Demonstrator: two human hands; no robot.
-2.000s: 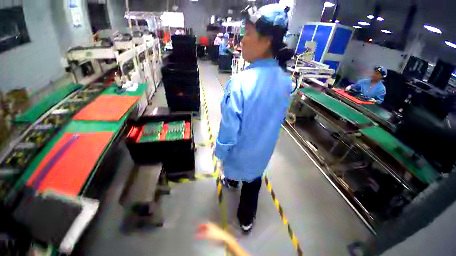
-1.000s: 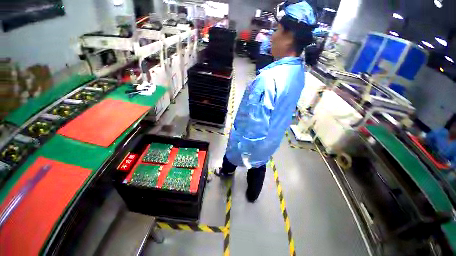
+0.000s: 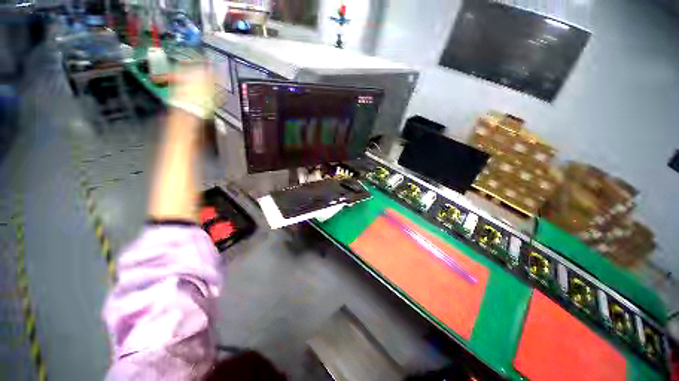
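My left hand (image 3: pixel 193 88) is raised at the upper left on an outstretched arm in a pink sleeve. It is motion-blurred, so I cannot tell its fingers or whether it holds anything. My right hand is out of the picture. A monitor (image 3: pixel 307 126) showing green board images stands right of the hand, above a black keyboard (image 3: pixel 309 199) on a white shelf. A purple-blue clear strip (image 3: pixel 432 249) lies across one red mat (image 3: pixel 417 277) on the green bench. A second red mat (image 3: pixel 569 342) lies at the lower right.
Circuit boards (image 3: pixel 491 237) sit in a row on the conveyor behind the bench. A black bin (image 3: pixel 242 216) with red inside stands on the floor left of the bench. A grey stool or step (image 3: pixel 354 350) stands in front. A blank monitor (image 3: pixel 444 160) and cartons (image 3: pixel 514 149) are behind.
The view has swung round to the bench and monitor; the coworker in blue and the bin of green boards are out of view. My left arm has come into view, raised.
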